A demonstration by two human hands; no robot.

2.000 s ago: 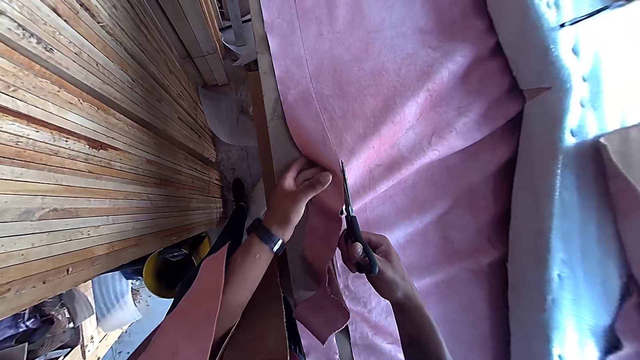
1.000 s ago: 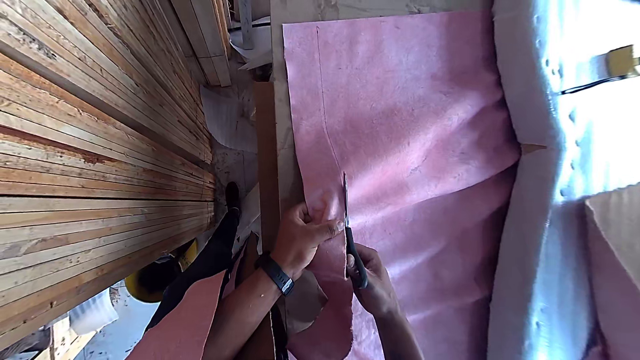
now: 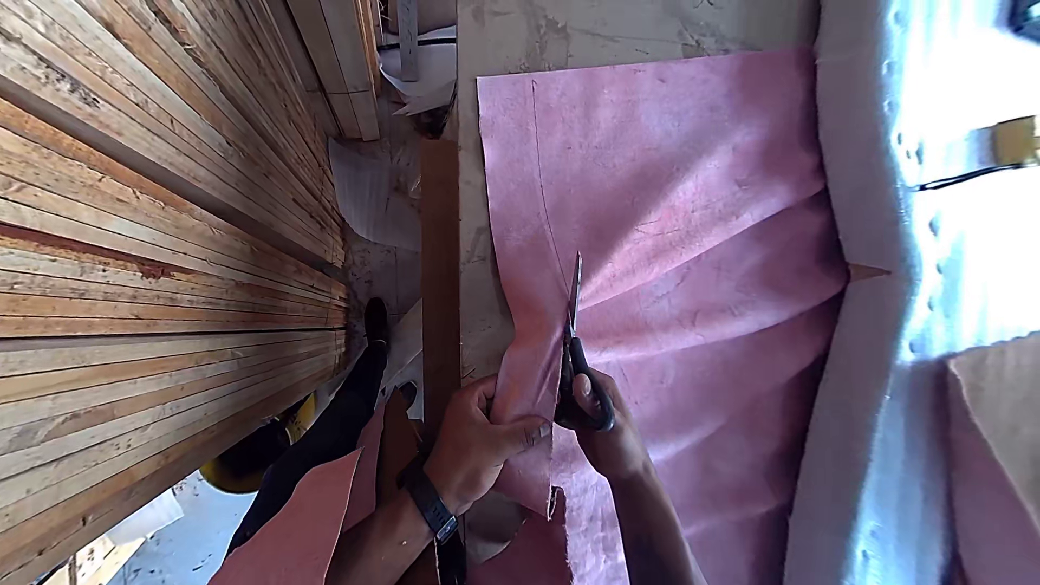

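Note:
A large sheet of pink leather (image 3: 650, 179) lies over the table, with a thin dark line drawn down near its left edge. My right hand (image 3: 608, 422) is around the black handles of a pair of scissors (image 3: 575, 309); their blades point up the sheet at the lower end of the drawn line. A cut runs below the blades. My left hand (image 3: 487, 443), with a dark watch on the wrist, pinches the partly cut strip of leather (image 3: 528, 390) between thumb and fingers, just left of the scissors. The lower blade is partly hidden by the leather.
Stacked wooden boards (image 3: 162, 244) fill the left side. A brown strip (image 3: 440, 284) runs along the edge of the table (image 3: 634, 32). White padded material (image 3: 853, 325) borders the leather at right, with a yellow object (image 3: 1016, 141) beyond. Pink leather pieces (image 3: 301, 520) hang at lower left.
The pink sheet's top edge has come into view and lies lower than a second ago. My left hand holds the cut strip, lower beside the scissors. The view has shifted.

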